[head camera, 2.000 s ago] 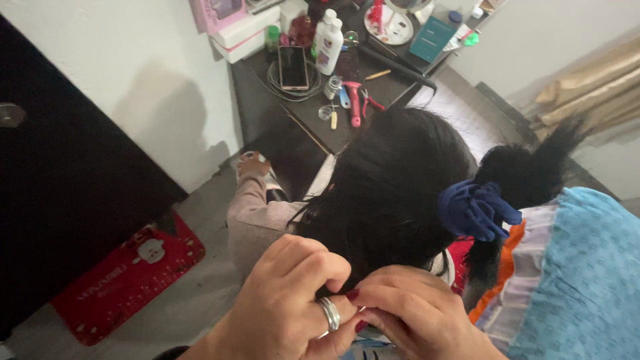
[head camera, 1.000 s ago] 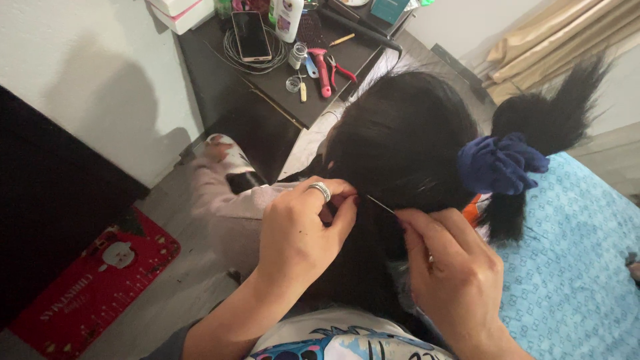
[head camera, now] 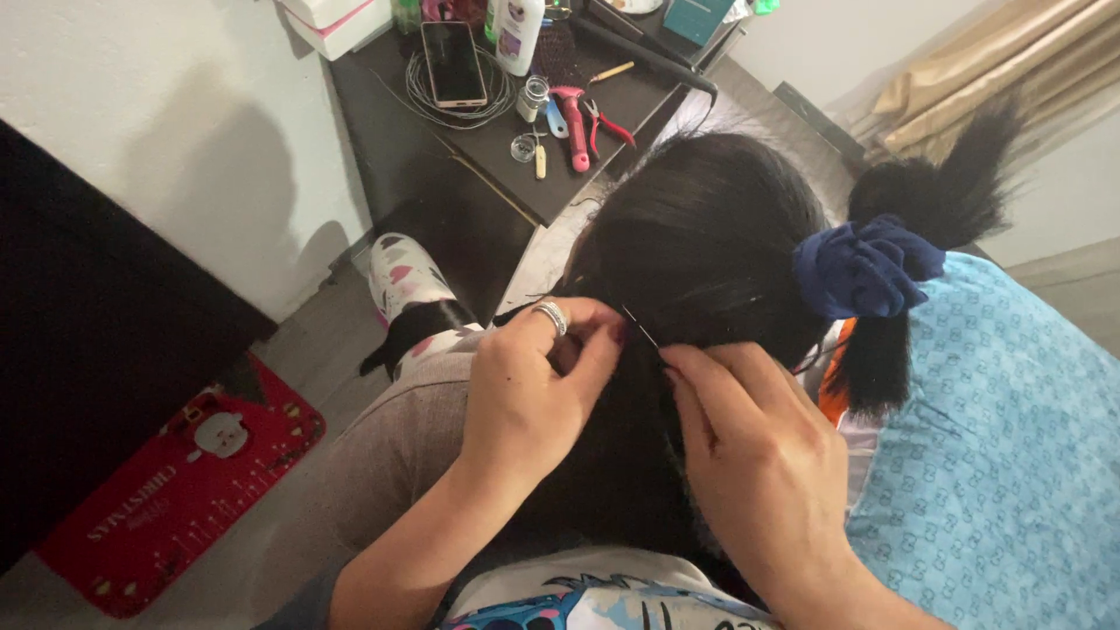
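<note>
A seated person's dark hair (head camera: pixel 700 227) fills the middle, part of it gathered at the right by a blue scrunchie (head camera: pixel 866 267). My left hand (head camera: pixel 542 385), with a silver ring, pinches at the hair near the back of the head; its thumb and index finger meet on what looks like a strand, too fine to tell. My right hand (head camera: pixel 761 429) holds a thin metal needle or hook (head camera: pixel 641 326) between thumb and index finger. Its tip points up and left, close to my left fingertips. Loose hair hangs down between my two hands.
A dark table (head camera: pixel 394 114) bears a phone (head camera: pixel 453 66), coiled wire, a white bottle (head camera: pixel 519 35), small jars, a pink-handled tool (head camera: pixel 573 127) and red-handled pliers (head camera: pixel 608 127). A light blue cushion or cloth (head camera: pixel 997 437) lies right. A red mat (head camera: pixel 192 490) lies on the floor.
My hands were close together two seconds ago and are now apart, with the needle or hook showing between them. The view has shifted since the oldest frame.
</note>
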